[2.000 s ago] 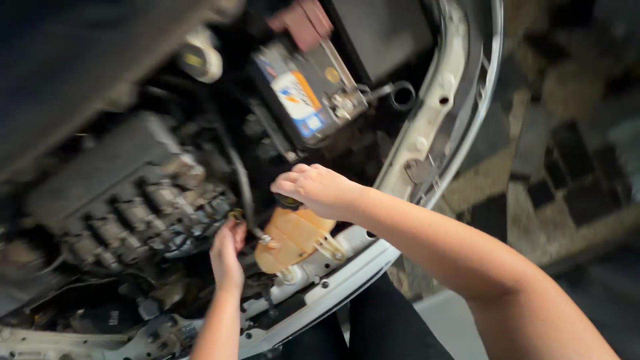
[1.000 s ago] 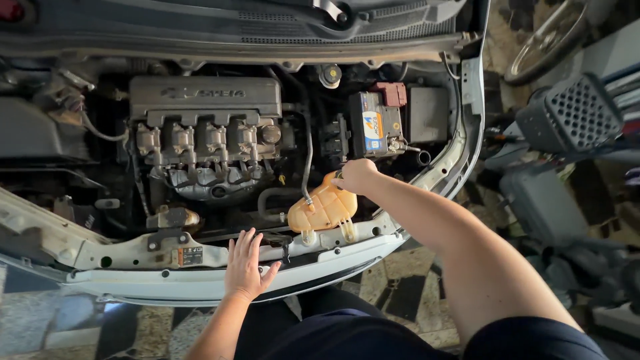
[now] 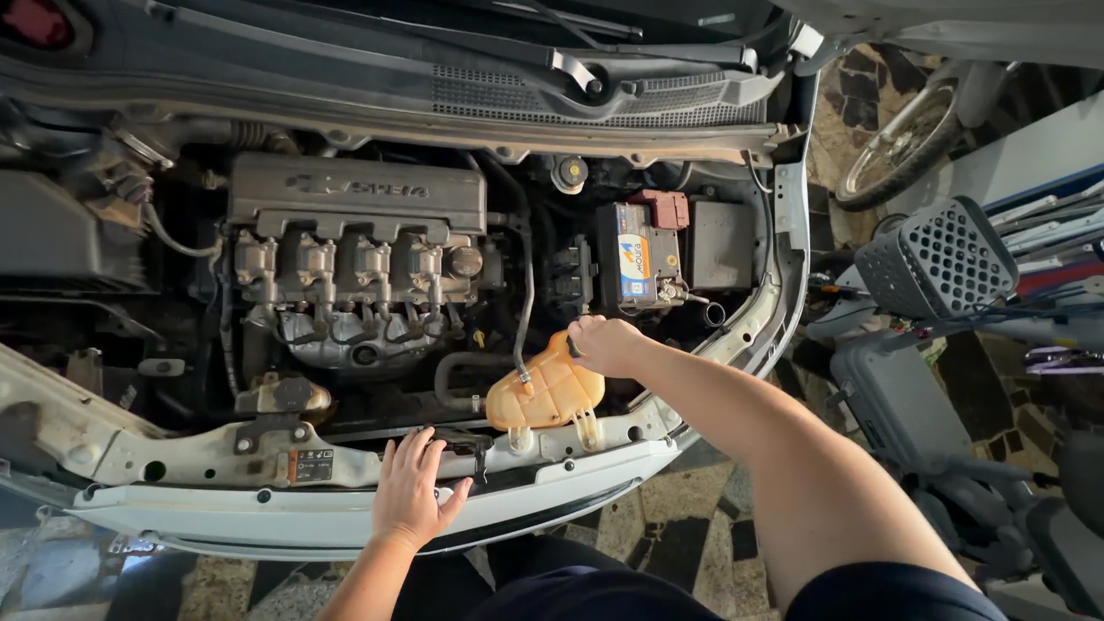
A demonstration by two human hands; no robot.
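My right hand (image 3: 604,345) is closed around the dark cap (image 3: 573,345) at the upper right end of the yellowed plastic coolant reservoir (image 3: 542,392). A thin hose (image 3: 526,302) runs down into the reservoir's top, and a thicker hose (image 3: 444,379) meets its left side. My left hand (image 3: 412,487) lies with fingers spread on the car's front crossmember, by the hood latch (image 3: 466,447), and holds nothing. Left of the reservoir is the engine with its black cover (image 3: 358,194). The car battery (image 3: 642,254) sits behind my right hand.
The front bumper's white edge (image 3: 293,515) runs along the near side. A black fuse box cover (image 3: 722,244) stands right of the battery. Outside the car at right are a perforated plastic basket (image 3: 957,259), a bicycle wheel (image 3: 901,142) and a grey case (image 3: 897,392).
My left hand has moved from beside the reservoir's left side to the front crossmember. My right hand stays at the cap. The view has swung round and levelled.
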